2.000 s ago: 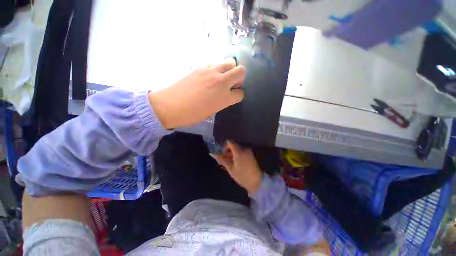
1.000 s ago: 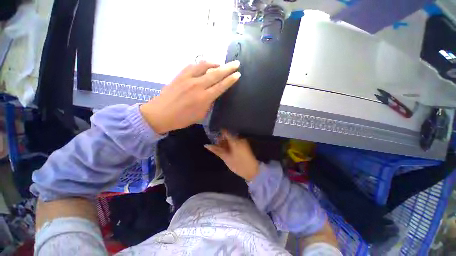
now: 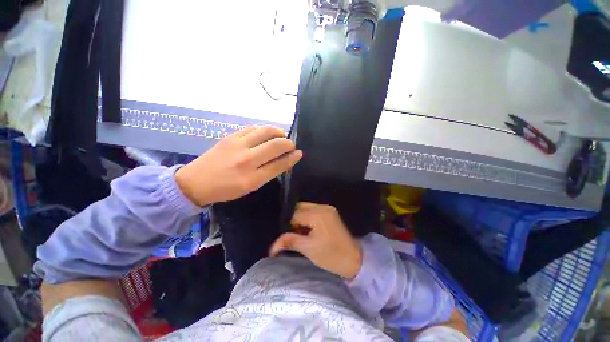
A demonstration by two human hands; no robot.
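Note:
A black garment piece [image 3: 341, 120] runs from under the sewing machine's needle area [image 3: 326, 20] over the table's front edge towards my lap. A narrow dark strip [image 3: 295, 143] lies along its left edge. My left hand [image 3: 237, 163] is at the table's front edge, its fingertips on the left edge of the cloth. Its thumb is hidden. My right hand [image 3: 321, 237] is below the table edge near my lap, its fingers curled on the lower end of the black cloth.
Black fabric strips [image 3: 110, 63] hang over the table's left. Red-handled snips [image 3: 532, 133] and a dark oval object [image 3: 578, 168] lie at the right. A loose thread [image 3: 274, 90] lies left of the cloth. Blue baskets [image 3: 568, 287] with dark cloth stand at the lower right.
My left hand has moved back from near the needle to the table's front edge. My right hand has moved down towards my lap. The narrow strip along the cloth's left edge shows more.

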